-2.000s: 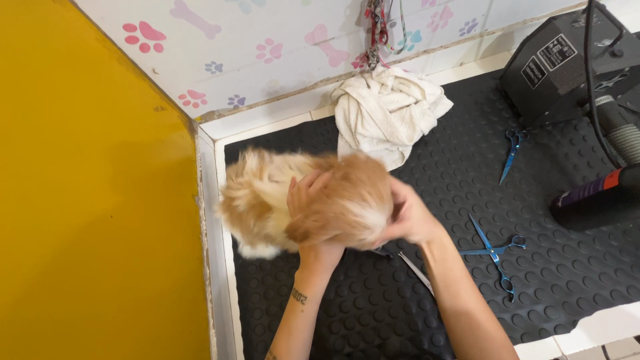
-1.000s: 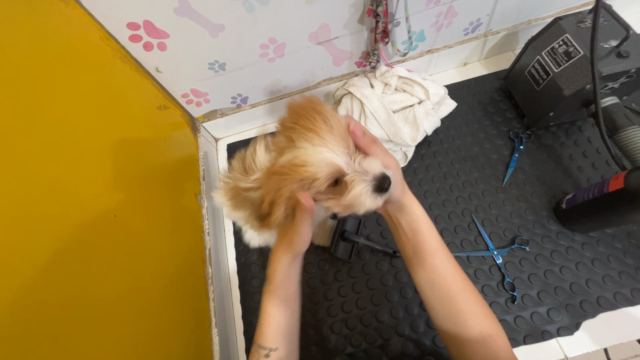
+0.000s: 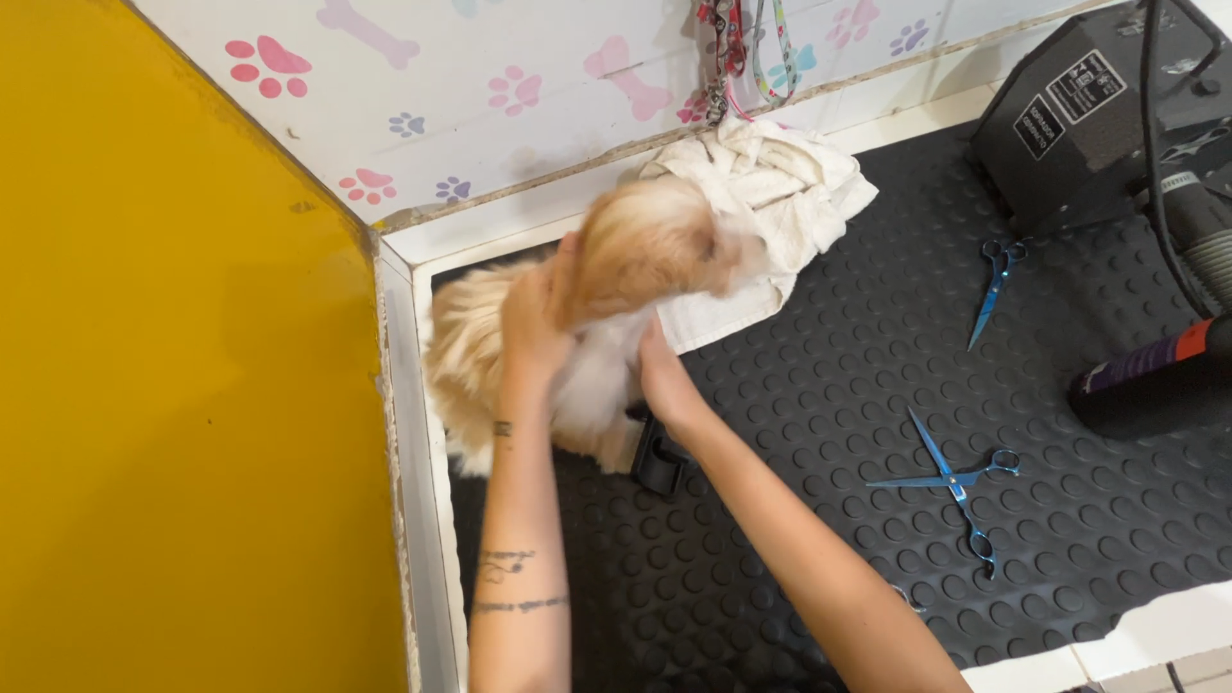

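Note:
A small cream and tan dog [image 3: 472, 356] is on the black studded rubber mat [image 3: 770, 539], its head blurred and turned toward the right. My left hand [image 3: 539, 308] lies against the side of its neck, behind the head, with the fingers partly sunk in the fur. My right hand [image 3: 669, 380] touches the pale chest below the muzzle; its fingertips are partly hidden. A black plastic tool [image 3: 660, 462], perhaps a brush, lies by the front paws under my right wrist. Behind the head is a crumpled white towel [image 3: 799, 192].
Open blue scissors [image 3: 951, 478] lie on the mat at right, another blue pair [image 3: 991, 289] farther back. A black machine [image 3: 1068, 115] with a ribbed hose and a dark bottle [image 3: 1155, 380] stand at the right. Leashes [image 3: 731, 48] hang at the wall; a yellow panel [image 3: 192, 385] borders the left.
The dog's head has turned from facing lower right to facing right, toward the towel. My right hand has moved from the top side of the head down to the chest.

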